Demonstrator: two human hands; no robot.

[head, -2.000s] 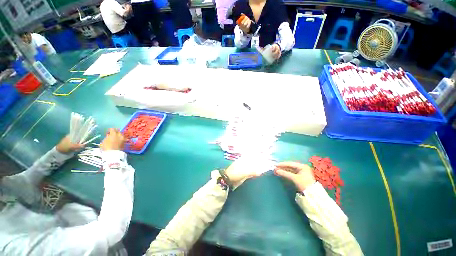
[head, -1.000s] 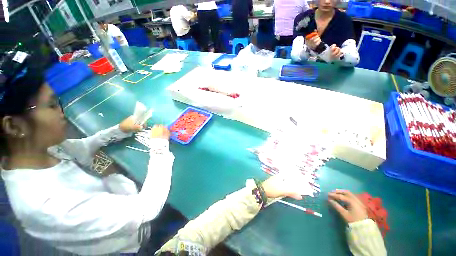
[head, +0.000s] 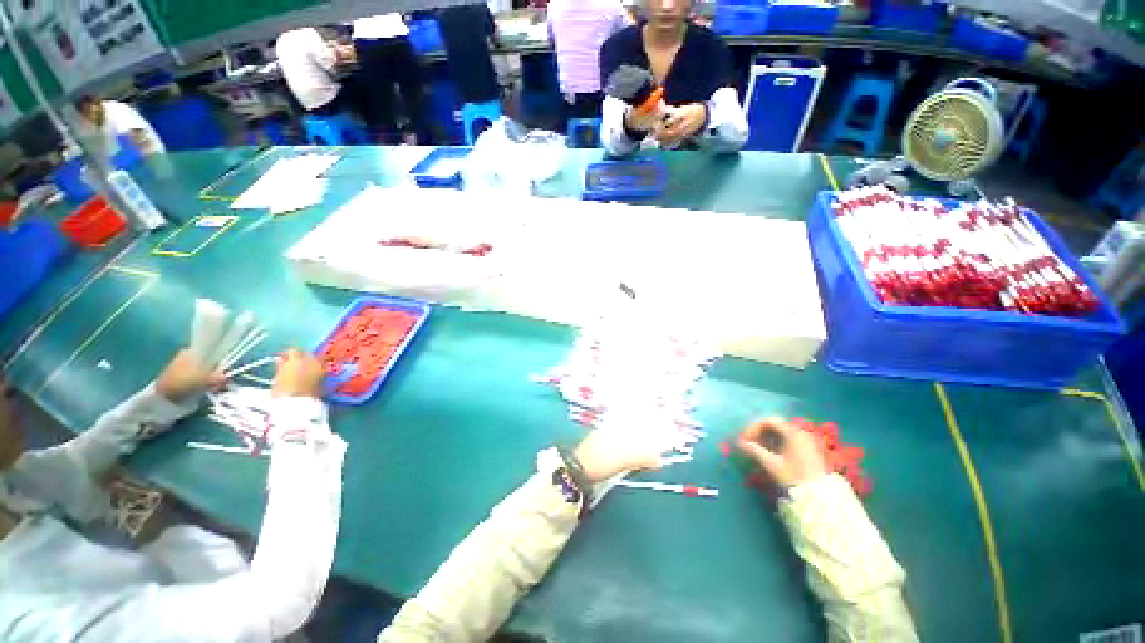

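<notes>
A glaring heap of white sticks with red sections [head: 634,377] lies on the green table before me. My left hand [head: 622,450] is at the heap's near edge, washed out by glare; I cannot tell what it grips. One white stick with a red section [head: 672,489] sticks out to the right beside it. My right hand [head: 772,450] is at the left edge of the loose pile of red pieces [head: 835,459], fingers bent and thumb near them; whether a piece is between the fingertips cannot be told.
A large blue bin [head: 961,345] of red-and-white sticks stands right. A long white block [head: 753,283] crosses the table. A blue tray [head: 418,329] of red pieces and a neighbour's hands [head: 299,373] are left. A person [head: 672,88] sits opposite; a fan [head: 951,132] stands beyond the bin.
The view swung right, then back left. My right hand has moved from beside my left hand to the red pile. A stick with a red section now lies by my left hand.
</notes>
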